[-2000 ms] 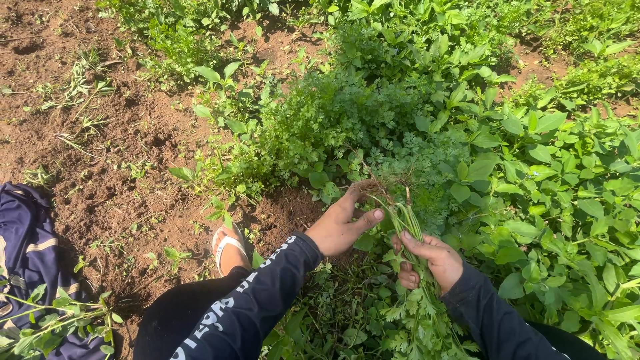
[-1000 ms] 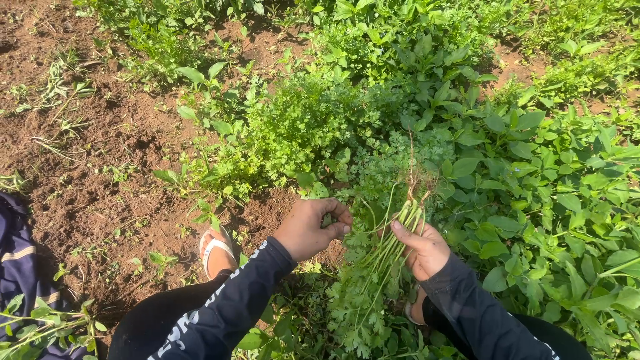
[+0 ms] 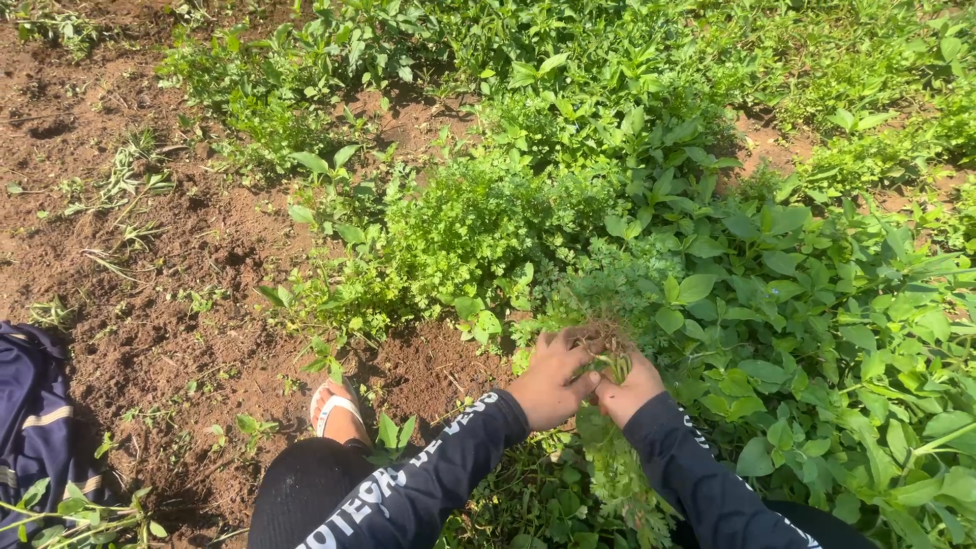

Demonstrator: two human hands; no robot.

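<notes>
A bunch of leafy herb plants, like cilantro [image 3: 621, 473], is held between both hands, its brown roots upward and its leaves hanging down. My right hand [image 3: 629, 389] is closed around the stems just below the roots. My left hand [image 3: 553, 381] meets it from the left, its fingers at the roots and upper stems and its thumb close to the right thumb. The fingers partly hide the stems. Low herb plants [image 3: 465, 229] with similar leaves grow in the soil just beyond the hands.
Broad-leaved green plants [image 3: 785, 328] grow densely at the right. Brown soil [image 3: 191, 328] with scattered wilted weeds [image 3: 130, 175] lies at the left. Dark blue cloth [image 3: 34, 412] and cut leafy stems [image 3: 84, 518] are at the lower left. My foot in a white flip-flop [image 3: 335, 408] rests on the soil.
My left hand, apart from the bunch one second ago, has come back to its roots and stems. The stems, spread at a slant before, are now gathered more tightly.
</notes>
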